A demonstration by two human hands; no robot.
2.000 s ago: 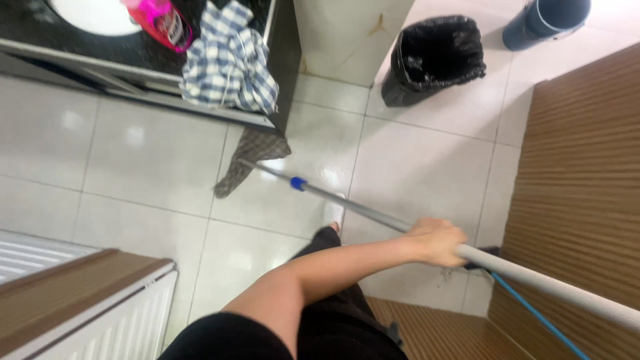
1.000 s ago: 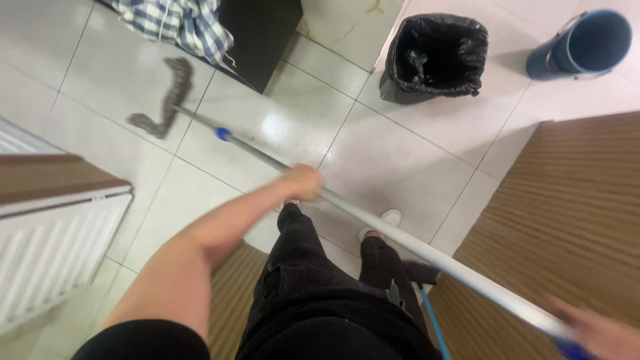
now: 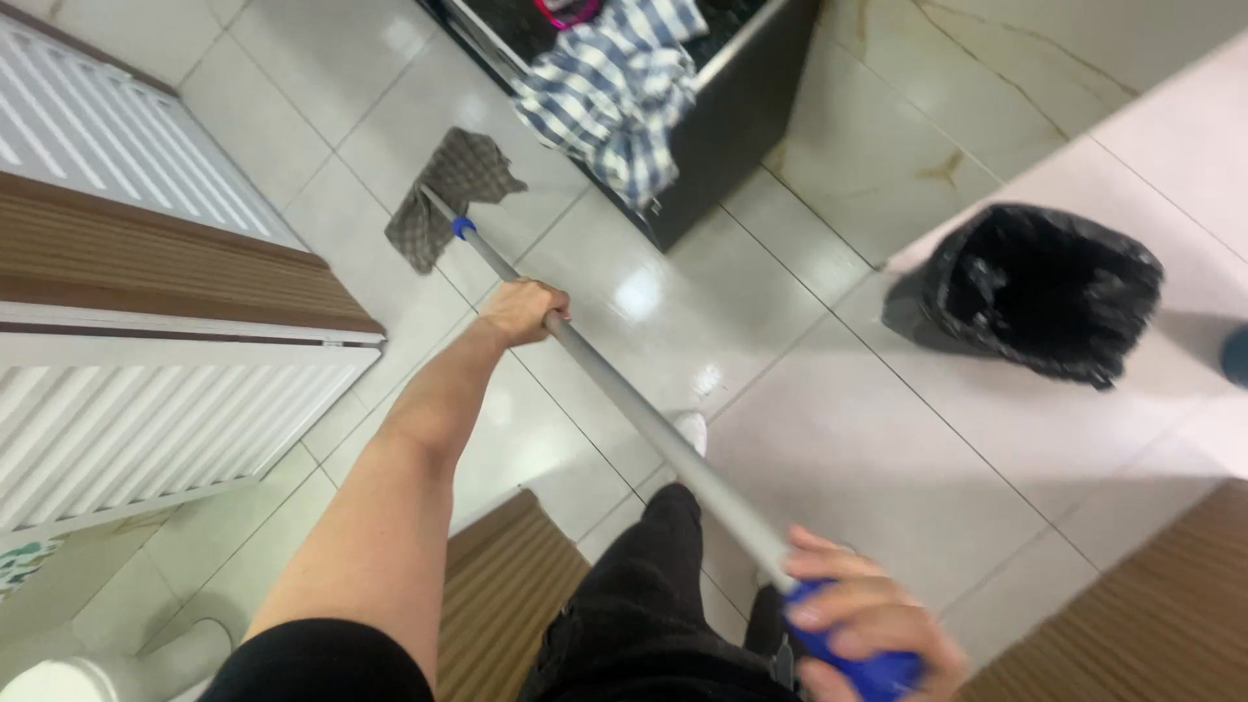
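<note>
A grey mop pole (image 3: 634, 400) runs slantwise across the view, from the upper left to the lower right. My left hand (image 3: 526, 312) is closed around its shaft, below a blue collar (image 3: 464, 228). Around the blue grip (image 3: 858, 663) at the pole's near end curl the fingers of my right hand (image 3: 868, 614), slightly blurred. At the far end a grey-brown checked cloth (image 3: 468, 171) lies spread on the tiled floor (image 3: 936, 439); it hides the mop head. A blue-and-white checked cloth (image 3: 614, 93) hangs over the corner of the black counter (image 3: 731, 127).
A bin lined with a black bag (image 3: 1048, 288) stands at the right, with part of a blue bucket (image 3: 1238, 356) beyond it. White slatted doors (image 3: 146, 419) with brown edging are on the left. Brown ribbed panels (image 3: 1131, 604) stand at the lower right and bottom centre.
Two seconds ago one hand was visible on the pole; now both are. The cloth at the mop's end has gone from a narrow, bunched strip to a wider spread. The view has turned.
</note>
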